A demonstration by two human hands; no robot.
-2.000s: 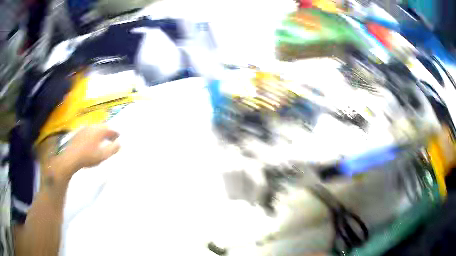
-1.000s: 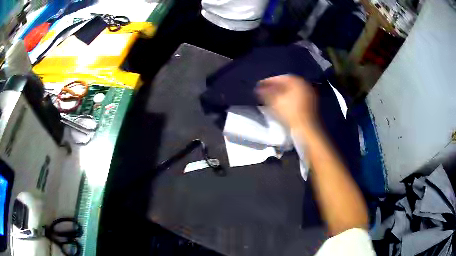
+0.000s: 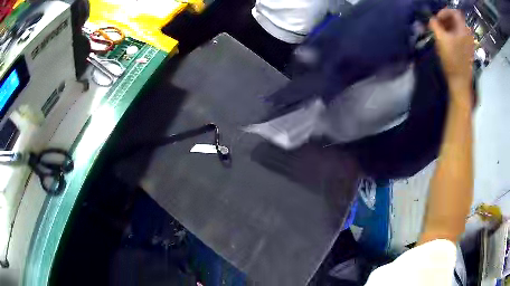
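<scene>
My right hand (image 3: 454, 34) is raised at the upper right, its fingers closed on a navy fabric panel (image 3: 358, 53). The panel is lifted and blurred by motion. A pale grey-white piece (image 3: 372, 103) hangs with the navy cloth, its pointed end over a dark grey board (image 3: 235, 201). Whether the pale piece is joined to the navy cannot be told. My left hand is out of the picture.
A black strap end (image 3: 217, 137) and a white scrap (image 3: 203, 148) lie on the board. At left are the sewing machine (image 3: 53, 47), black-handled shears (image 3: 53, 167) and orange-handled scissors (image 3: 107, 39). A white-clothed person's part (image 3: 293, 17) shows at the top.
My right hand has moved up and right, lifting the navy cloth and pale piece off the board. More of the board shows. The view has shifted too.
</scene>
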